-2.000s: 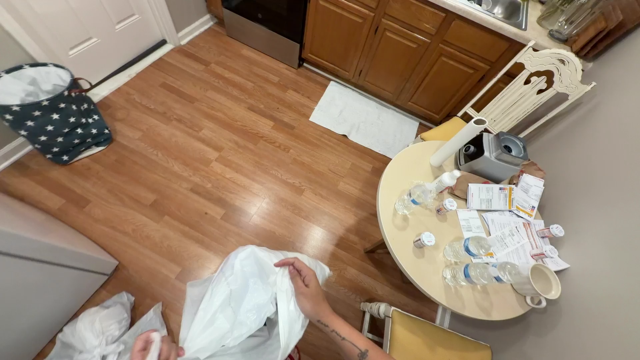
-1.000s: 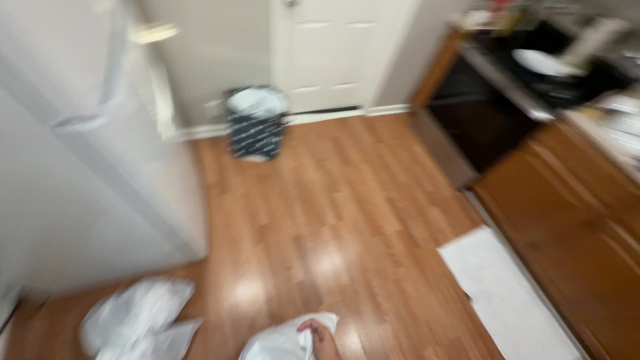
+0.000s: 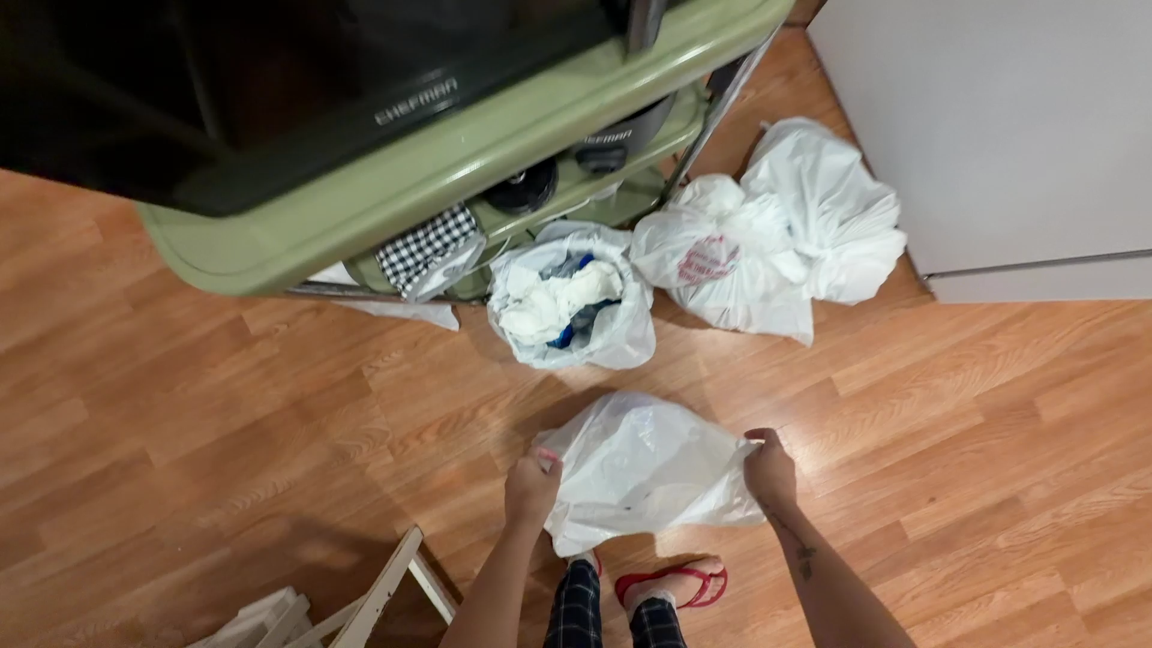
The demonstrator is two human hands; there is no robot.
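Note:
A white plastic bag point(image 3: 648, 468) is stretched between my two hands, low over the floor in front of my feet. My left hand point(image 3: 533, 486) grips its left edge, and my right hand point(image 3: 769, 468) pinches its right edge. Just beyond it stands a small bin lined with a white bag point(image 3: 630, 337), open at the top, with crumpled white paper point(image 3: 558, 301) and some blue and dark scraps inside. Right of the bin, several filled white plastic bags point(image 3: 765, 234) lie together on the floor, one bearing red print. What the held bag contains cannot be made out.
A green shelved cart point(image 3: 504, 135) bears a black Chefman appliance point(image 3: 297, 81), with a checkered cloth point(image 3: 427, 247) on a lower shelf. A white cabinet or appliance side point(image 3: 999, 144) stands at upper right. White wooden chair parts point(image 3: 387, 585) are at lower left, near my feet in red flip-flops point(image 3: 670, 583).
The view has swung far round from the kitchen table and door to the green cart. The white bag remains in my hands and is now held spread between them.

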